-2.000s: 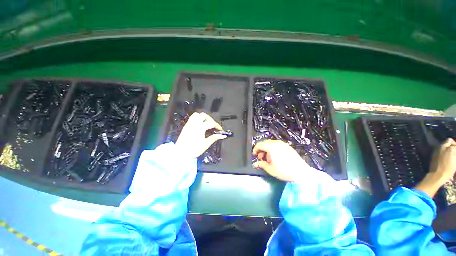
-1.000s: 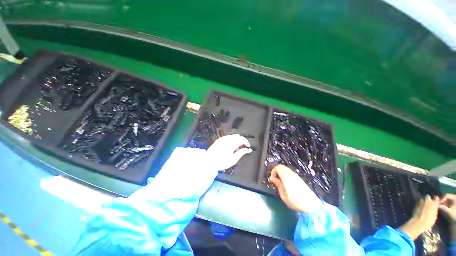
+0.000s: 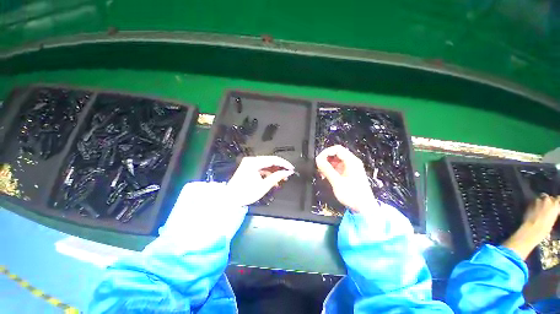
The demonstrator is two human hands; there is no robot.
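The divided parts tray (image 3: 267, 103) lies in front of me. Loose black plastic housings (image 3: 362, 132) fill its right compartment; fewer lie in the left one, mostly at its left side. My left hand (image 3: 261, 178) is over the left compartment, thumb and finger pinched on what looks like a small black part, mostly hidden by the fingers. My right hand (image 3: 347, 178) is over the right compartment, near the divider, fingertips curled close together; whether they hold anything is not visible. Small pale gold metal parts (image 3: 324, 210) lie at the right compartment's near edge.
A left parts tray (image 3: 189, 132) holds loose black parts and gold bits. A right parts tray (image 3: 453, 184) holds rows of black parts; another person's hand (image 3: 540, 218) reaches over it. A green belt with a raised metal edge (image 3: 344, 50) runs beyond the trays.
The view has swung and tilted back to nearly the first angle. My right hand has risen from the tray's near edge toward the divider and nearer my left hand. My left hand keeps its pinch.
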